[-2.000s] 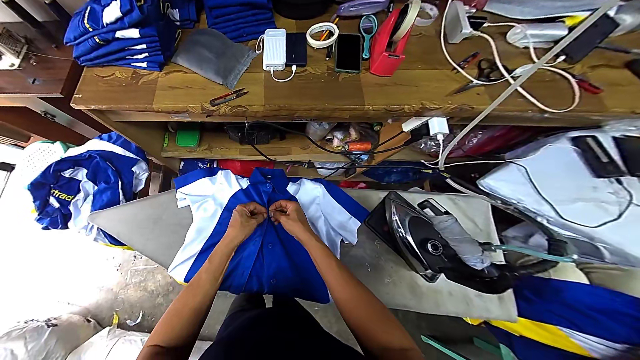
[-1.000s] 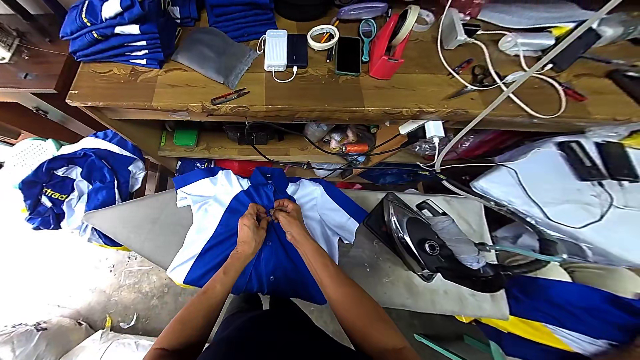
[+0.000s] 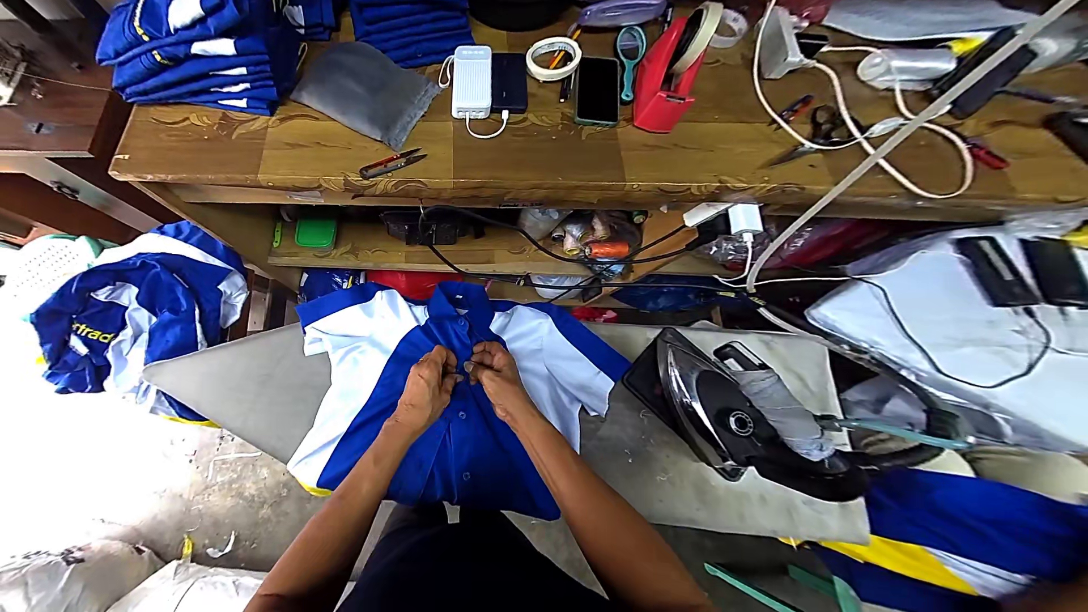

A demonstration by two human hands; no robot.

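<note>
A blue and white short-sleeved shirt (image 3: 365, 340) lies face up on the grey ironing board (image 3: 246, 382), its collar toward the wooden table. My left hand (image 3: 427, 384) and my right hand (image 3: 497, 378) meet at the front placket below the collar. Each pinches the placket fabric between its fingertips; the fingers hide the button or buttonhole there. Further buttons show below the hands. To the right of the shirt, a steam iron (image 3: 722, 416) with a cloth-wrapped handle rests on the board.
The wooden table (image 3: 527, 161) holds folded blue garments (image 3: 204, 59), thread snips (image 3: 393, 163), a phone (image 3: 597, 91), a red tape dispenser (image 3: 671, 85) and scissors (image 3: 820, 127). Cables hang over the shelf below. Bundled garments (image 3: 144, 314) lie at left, more (image 3: 969, 527) at right.
Both hands have moved down the placket from just below the collar, a short way toward my body. The shirt and the iron stay where they were on the board.
</note>
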